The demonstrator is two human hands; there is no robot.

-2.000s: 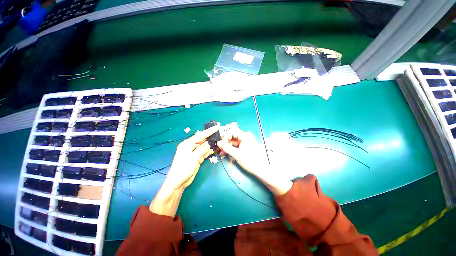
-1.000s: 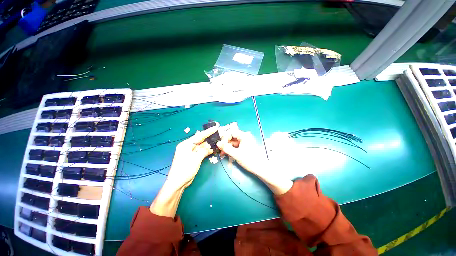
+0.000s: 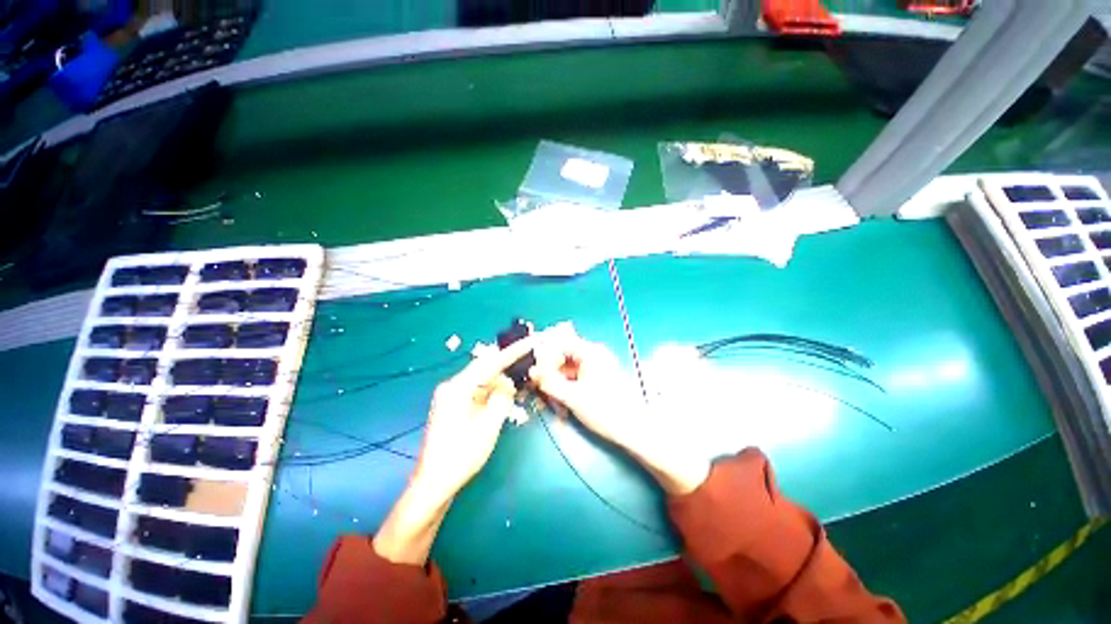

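Observation:
A small black module [image 3: 515, 354] is held upright in the fingertips of my left hand [image 3: 461, 414], over the middle of the green mat. My right hand [image 3: 585, 393] has its fingertips at the module's right side; what they pinch is too small to tell. A thin black cable [image 3: 585, 473] trails from below the module toward the mat's front edge. Small white adhesive pieces lie near my hands, one of them left of the module [image 3: 453, 344]. A loose bundle of black cables [image 3: 792, 350] lies to the right.
A white tray [image 3: 283, 354] with dark modules and one tan insert [image 3: 217, 496] stands at left, thin cables trailing from it. Stacked trays [image 3: 1017, 311] stand at right. A labelled clear bag [image 3: 573, 178] and a bag with yellowish parts [image 3: 737, 173] lie behind the pale rail [image 3: 402, 265].
The whole view has shifted, so the bench sits lower in the picture and more shows at the top. My hands keep nearly the same pose around the module.

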